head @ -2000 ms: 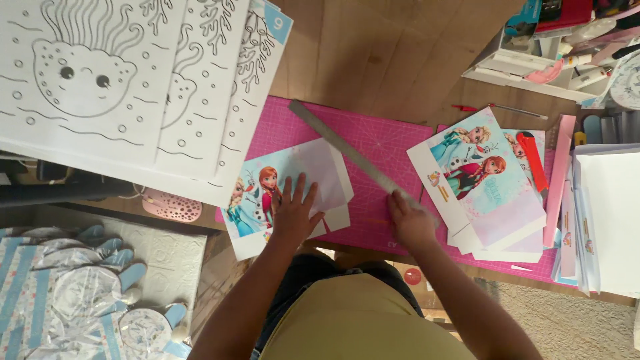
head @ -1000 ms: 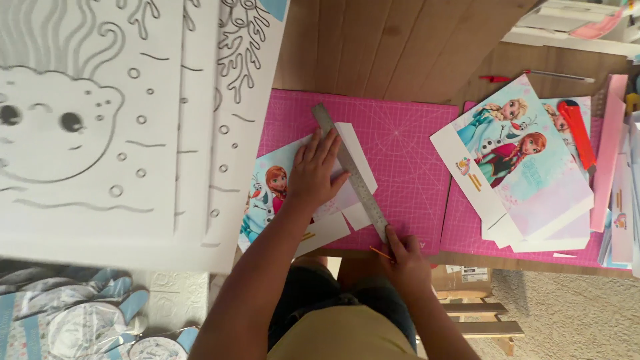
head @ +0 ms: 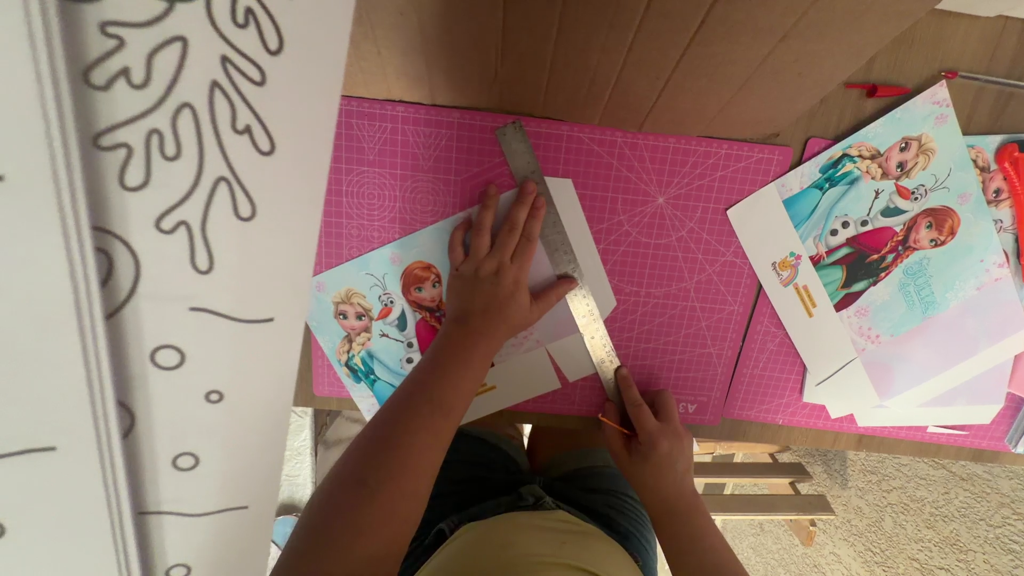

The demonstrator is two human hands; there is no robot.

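A steel ruler (head: 588,320) lies slanted over a printed card sheet (head: 376,272) with cartoon figures, along the sheet's white flap. My left hand (head: 500,276) rests flat on the sheet, fingers spread, with fingertips and thumb at the ruler's left edge. At the ruler's lower end, my right hand (head: 652,432) has its index finger on the metal; a thin orange item (head: 616,425) sticks out from under its fingers, and what the rest of it is stays hidden. Beneath everything lies a pink cutting mat (head: 672,240).
Similar printed sheets (head: 880,240) are stacked at the right on a second pink mat (head: 764,384). Beyond them are a red pen cap (head: 880,90), a pen (head: 992,80) and a red tool (head: 1012,172). Large coloring sheets (head: 240,320) stand close at the left; brown cardboard (head: 608,56) lies behind the mat.
My left hand has moved from the printed area to beside the ruler. The ruler, earlier held slanting above the mat, now lies along the sheet's flap. The view has shifted closer.
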